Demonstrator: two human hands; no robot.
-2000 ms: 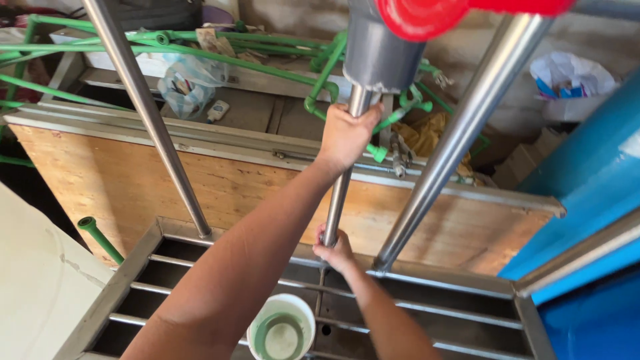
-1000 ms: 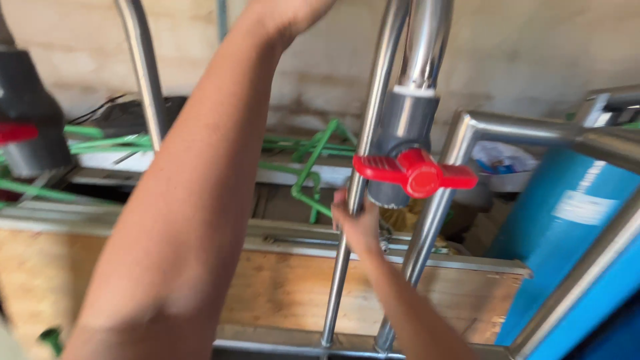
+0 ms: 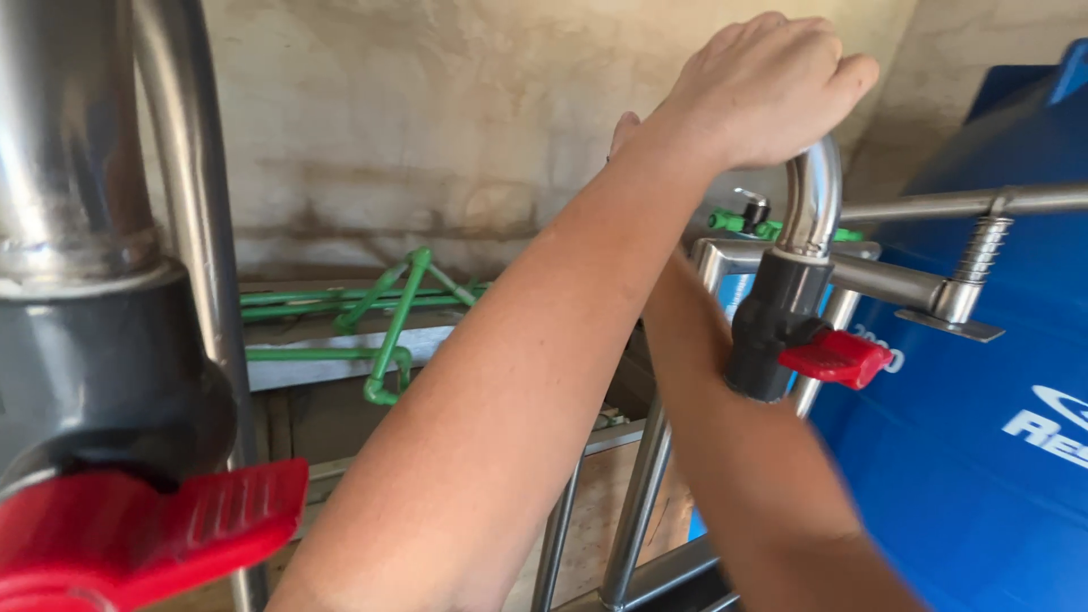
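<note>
High in the head view, my left hand (image 3: 765,93) is curled over the top of a bent steel pipe (image 3: 814,200); its fingertips are hidden. Behind my left forearm, only a small part of my right hand (image 3: 625,134) shows, so what it touches cannot be seen. Below the bend, the pipe enters a dark grey plastic ball valve (image 3: 769,314) with a red handle (image 3: 837,357), in front of my right forearm. Another grey valve (image 3: 102,365) with a red handle (image 3: 153,535) hangs from a thick steel pipe (image 3: 72,136) close at the left.
A blue tank (image 3: 977,408) stands at the right, beside a steel frame rail (image 3: 901,285) with a spring fitting (image 3: 977,263). Green plastic pipes (image 3: 395,327) lie near the plastered wall (image 3: 408,127). Slim steel uprights (image 3: 642,501) rise below my forearms.
Both hands gripped a thin upright steel rod two seconds ago. They have moved upward, the left first, then the right. The view has risen and swung, bringing the left valve close.
</note>
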